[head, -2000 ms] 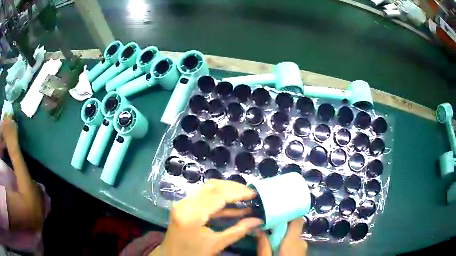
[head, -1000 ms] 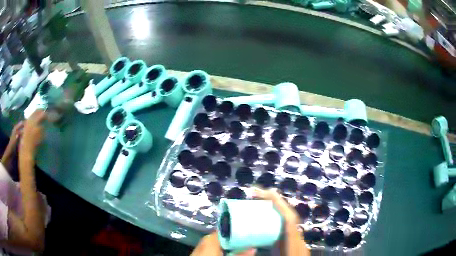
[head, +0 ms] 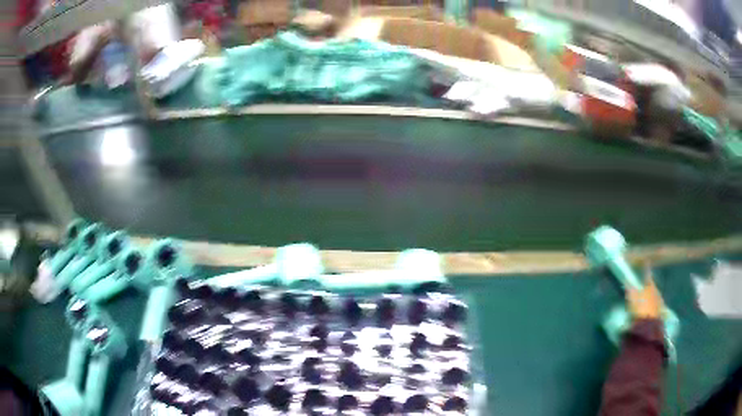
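Everything is blurred. My right hand [head: 645, 301], in a maroon sleeve, is at the right, over the handle end of a teal handheld device [head: 607, 245]; whether its fingers are closed on it cannot be told. Another teal device [head: 618, 322] lies partly behind the hand and sleeve. My left hand is out of view. The shiny clear tray [head: 478, 396] of round dark caps [head: 350, 374] is at bottom centre, cut off by the lower edge. Teal devices with dark round centres [head: 166, 253] are grouped at left; one [head: 63, 398] lies at the lower left.
Two teal devices [head: 299, 264] [head: 419, 266] lie behind the tray along the pale rail [head: 504, 262]. The dark green conveyor [head: 366, 187] runs beyond. A teal heap [head: 317, 69] and white items are on its far side. A white sheet [head: 722, 290] is at far right.
The view has swung up and right. My right hand has left the held device and reached the devices at right. My left hand has left view. Another teal device now lies with the left group.
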